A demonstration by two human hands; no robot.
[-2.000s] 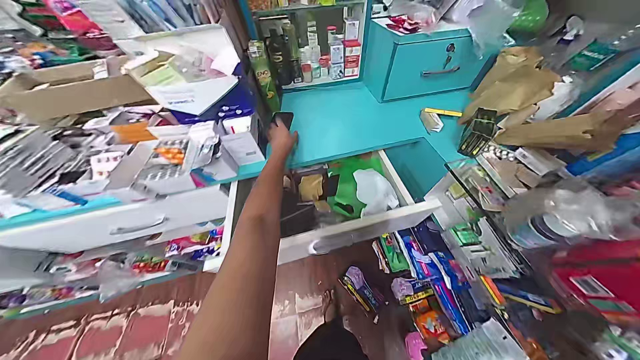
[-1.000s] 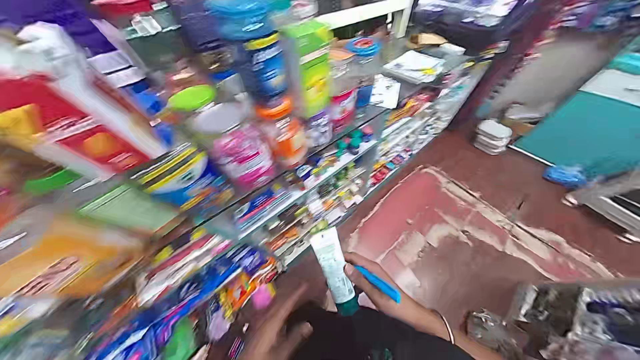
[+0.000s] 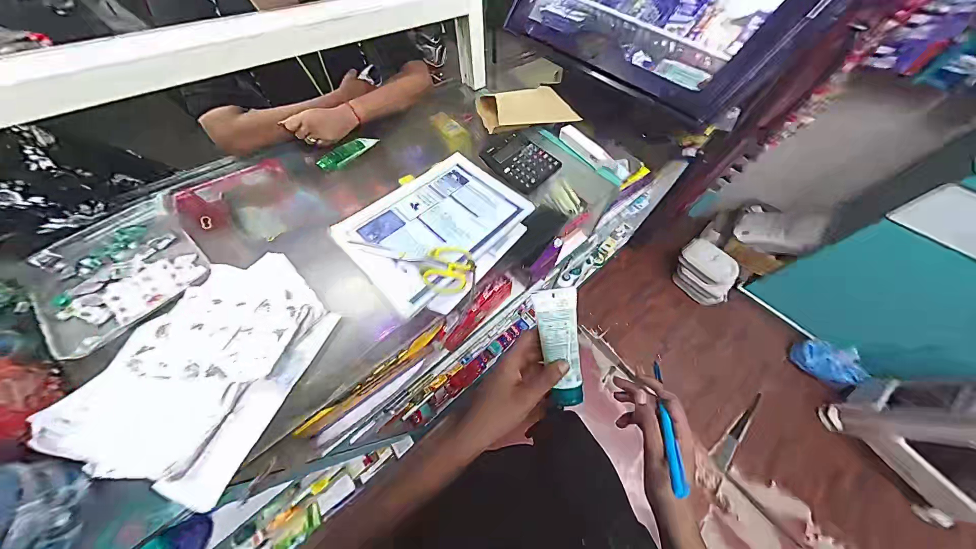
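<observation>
My left hand (image 3: 526,381) is closed round a white squeeze tube (image 3: 559,335) with a dark green cap, which points down. The tube bears small writing. To its right, my right hand (image 3: 648,408) has a blue pen (image 3: 671,442) between its fingers, with the thumb and other fingers partly spread. Both hands are beside the edge of a glass-topped counter. On that counter, yellow-handled scissors (image 3: 447,268) rest on a printed pad (image 3: 450,221), and a black calculator (image 3: 523,160) is behind it. A green tube (image 3: 347,153) is farther back.
White paper sheets (image 3: 206,366) and a tray of small packets (image 3: 130,282) cover the counter's left part. A person's folded arms (image 3: 328,114) rest at its far side, below a white frame (image 3: 252,46). A brown envelope (image 3: 530,108) is nearby. Stacked white containers (image 3: 705,271) are at right.
The view has swung widely from drawers and shelves to the counter. The tube, near my right hand one second ago, is now in my left hand. The blue pen remains with my right hand.
</observation>
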